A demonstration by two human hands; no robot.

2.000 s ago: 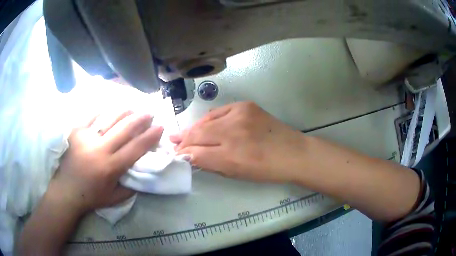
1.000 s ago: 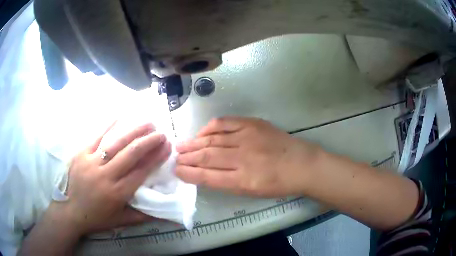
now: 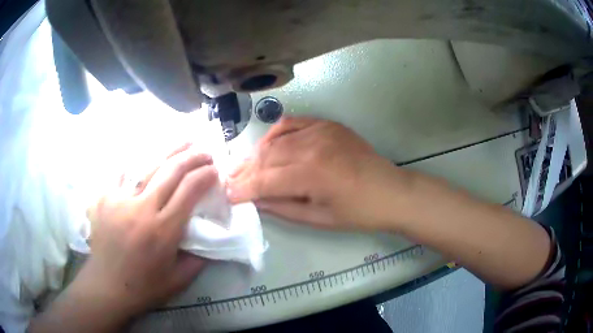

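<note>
A white garment piece (image 3: 224, 237) lies on the pale machine bed and glares under the lamp at the left. Its folded near end sticks out below my fingers. My left hand (image 3: 153, 221) lies on the cloth, fingers bent, with the thumb side hidden under a fold. My right hand (image 3: 312, 172) pinches the cloth's right edge at the fingertips, just below the presser foot (image 3: 228, 127). The cloth edge runs up to the foot. The needle cannot be made out.
The machine head and arm (image 3: 364, 23) span the top. A round screw (image 3: 268, 109) sits right of the foot. A printed scale (image 3: 317, 287) follows the near table edge. White tape strips (image 3: 547, 166) hang at the right. White cloth (image 3: 29, 214) heaps at the left.
Compared with one second ago, both hands and the cloth end are a little higher, nearer the foot. The right hand's fingers are more bent and its wrist has moved up.
</note>
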